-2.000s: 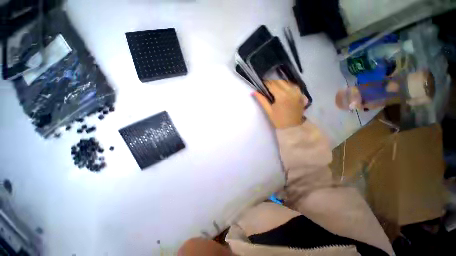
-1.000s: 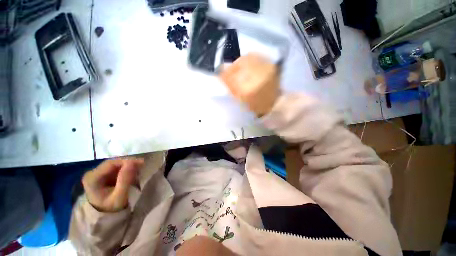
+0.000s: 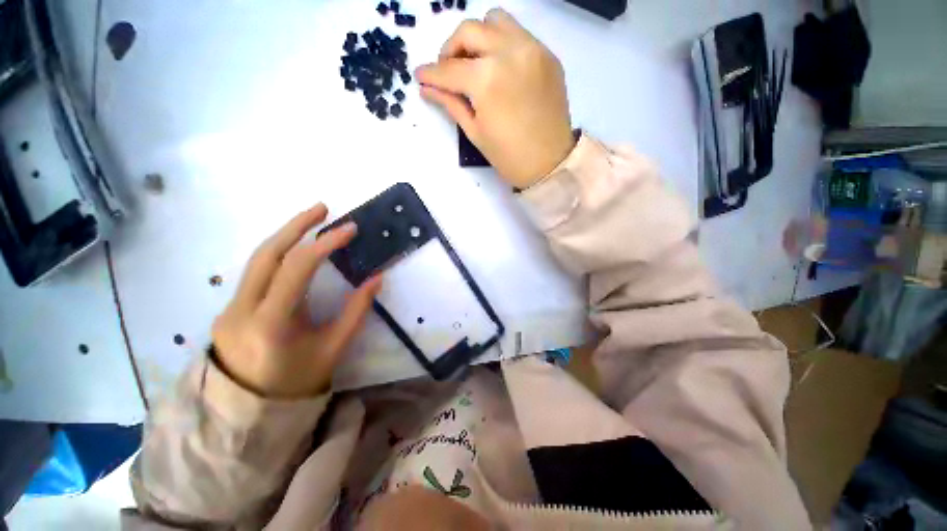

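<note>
A black phone middle frame (image 3: 469, 278) lies slanted at the table's front edge, its solid end with camera holes up and left. My left hand (image 3: 296, 301) has its fingertips and thumb on that end's left side, holding it. My right hand (image 3: 504, 99) is just right of a heap of small black pieces (image 3: 374, 71); its thumb and index tips are pinched together. I cannot see a piece between them. The pad sheet (image 3: 472, 151) shows only in part, under my right hand.
Stacked frames (image 3: 739, 52) and thin dark tweezers (image 3: 777, 99) lie at the right. More frames (image 3: 62, 230) are at the far left. A black block (image 3: 600, 6) is cut off at the top. A clear bottle (image 3: 901, 197) stands at far right, with a brown carton (image 3: 846, 415) below the table edge.
My right hand has moved up to the heap. My left hand has risen from my lap to the table. A single frame now lies in front of me; the view has shifted.
</note>
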